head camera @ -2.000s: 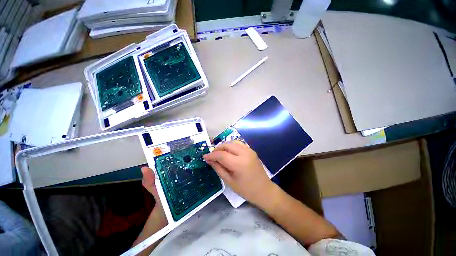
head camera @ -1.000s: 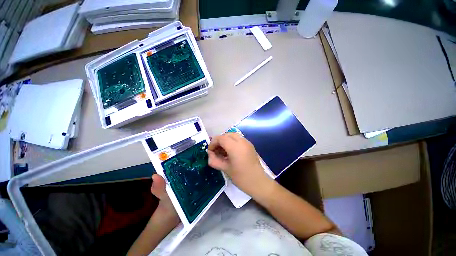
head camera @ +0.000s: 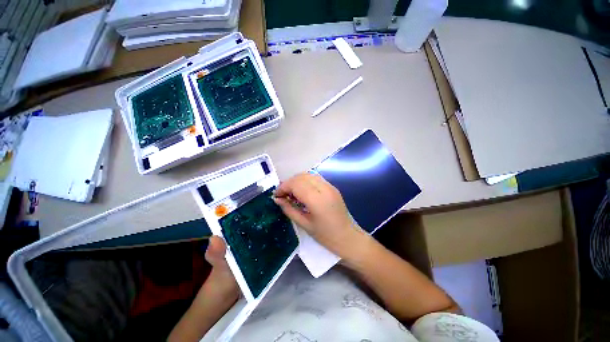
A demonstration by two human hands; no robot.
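A calculator front half with circuit board (head camera: 259, 242) is held tilted above my lap, its empty frame opening to the left. My left hand (head camera: 217, 267) grips its lower edge from beneath, the thumb showing and the other fingers hidden. My right hand (head camera: 313, 206) has its fingertips pinched at the board's upper right edge; whatever is between them is too small to tell. An LCD writing tablet panel (head camera: 368, 180), glossy blue-black and joined to a white part, lies at the bench's front edge, partly behind my right hand and forearm.
Stacked open calculator halves (head camera: 172, 155) stand behind. White slabs (head camera: 63, 153) lie left, with taller piles (head camera: 174, 20) at the back. A stylus (head camera: 337, 97), small white block (head camera: 347, 53) and white bottle (head camera: 420, 25) are beyond. Cardboard sheets (head camera: 528, 100) lie right; an open cardboard box (head camera: 495, 227) is below.
The held calculator half has shifted slightly right and its open frame has swung lower at the left. My right fingertips remain by the board edge, now a little higher than one second ago.
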